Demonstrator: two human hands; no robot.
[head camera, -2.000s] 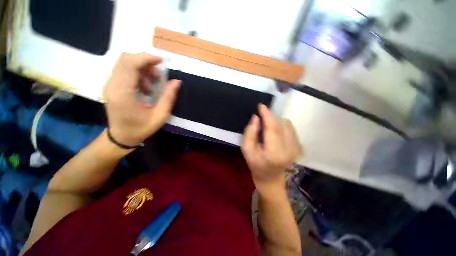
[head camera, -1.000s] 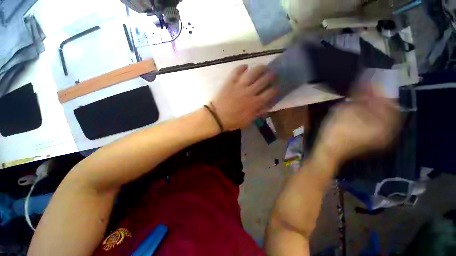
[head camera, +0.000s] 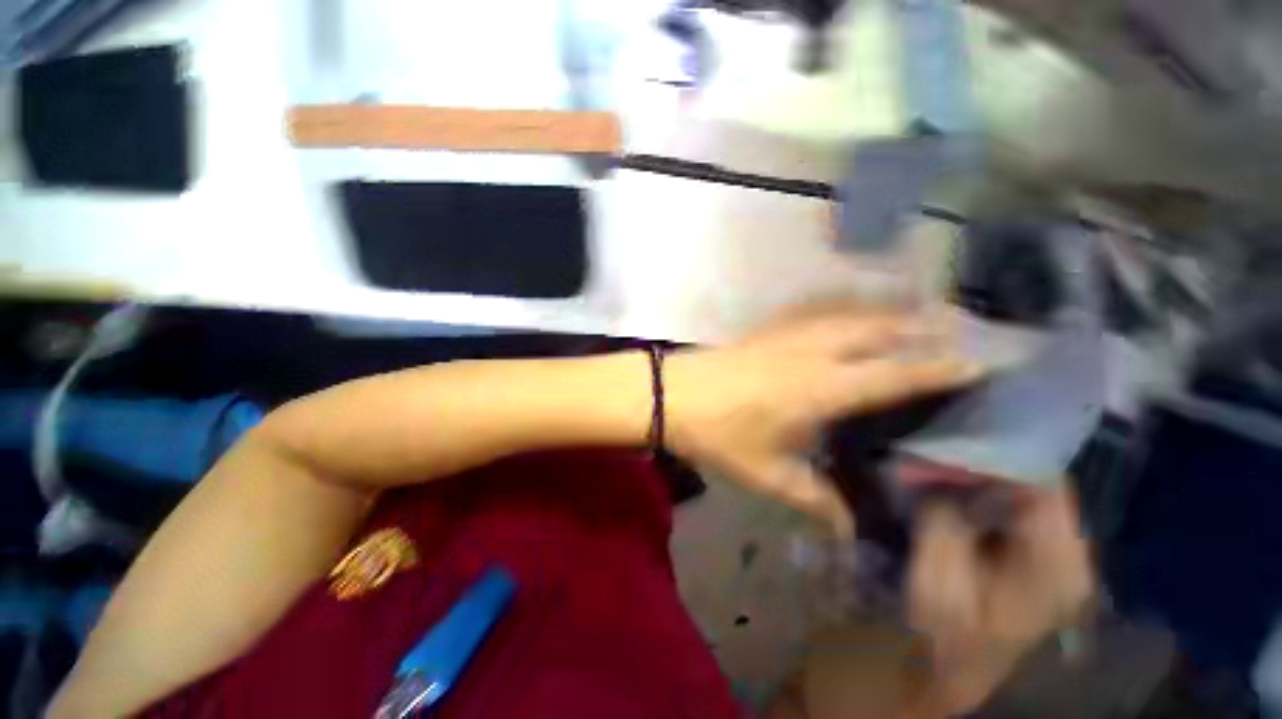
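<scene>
A black piece with rounded corners (head camera: 468, 236) lies in the clear template below its orange-brown strip (head camera: 453, 129). My left hand (head camera: 794, 393) is at the right, palm down, thumb spread from its fingers. Its fingertips are at a blurred pale grey-blue piece (head camera: 1043, 400); contact is unclear. My right hand (head camera: 998, 562), strongly blurred, grips the lower edge of the grey-blue piece over the table's front edge. Something dark shows between the hands, too blurred to name.
Another black piece (head camera: 106, 118) lies at the far left. A small grey piece (head camera: 883, 194) and a dark piece (head camera: 1009, 267) lie at the right. A dark strip (head camera: 724, 174) runs along the machine bed. A blue-handled tool (head camera: 457, 632) hangs on my maroon shirt.
Both hands have left the template for the right end. Since the middle frame, my left hand has moved right and lower, and the view has shifted. The black piece stays in the template.
</scene>
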